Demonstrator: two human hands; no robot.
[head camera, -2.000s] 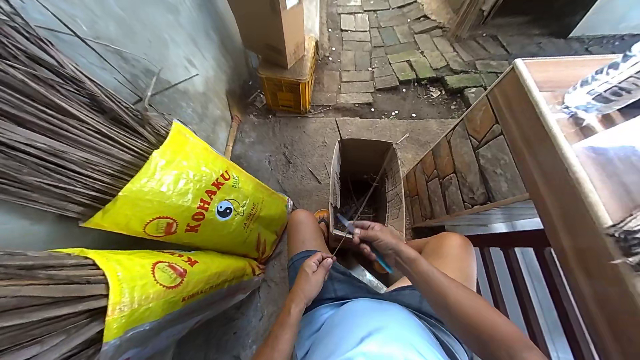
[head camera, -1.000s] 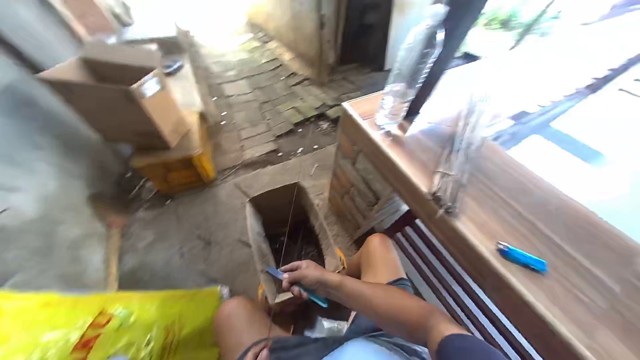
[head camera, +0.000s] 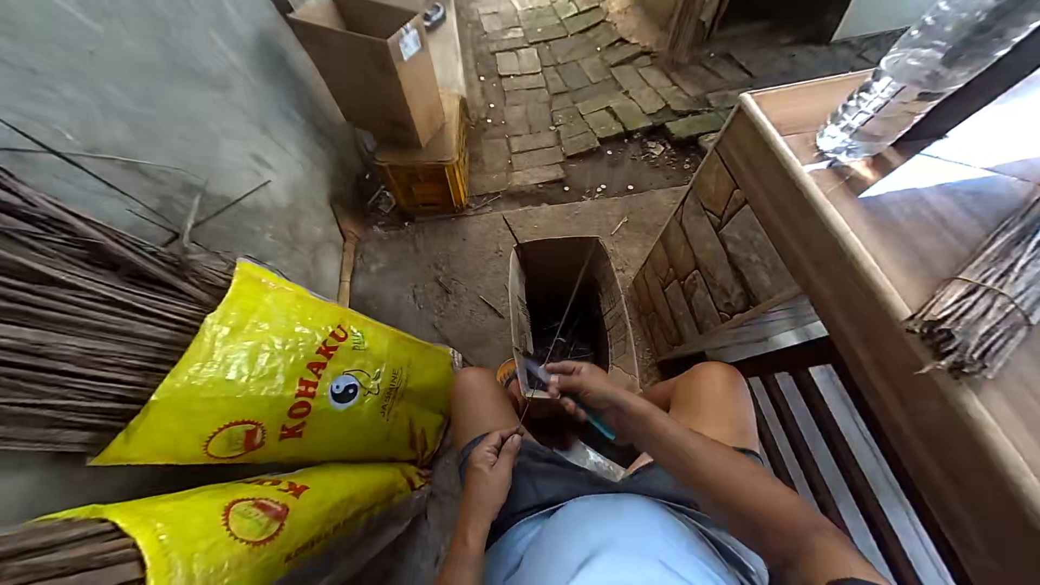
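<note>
My right hand (head camera: 589, 388) grips a knife (head camera: 538, 374) whose teal handle sticks out below the fingers. Its blade lies against a thin, dark stick (head camera: 569, 313), possibly a palm-leaf midrib. The lower end of this stick is pinched in my left hand (head camera: 494, 455), over my left thigh. From there it slants up over an open cardboard box (head camera: 624, 333) between my knees. Dark scraps lie inside the box; its bottom is in shadow.
Yellow sacks (head camera: 406, 349) (head camera: 325, 496) full of long dry sticks (head camera: 89, 325) stand at left. Ahead are another cardboard box (head camera: 366, 81) and a yellow crate (head camera: 422, 179). A wooden table (head camera: 861, 268) at right bears a tied stick bundle (head camera: 983, 301) and a plastic bottle (head camera: 886, 106).
The view swung right and then back left. My left hand, mostly out of sight a second ago, shows again at the stick's lower end. The knife remains in my right hand.
</note>
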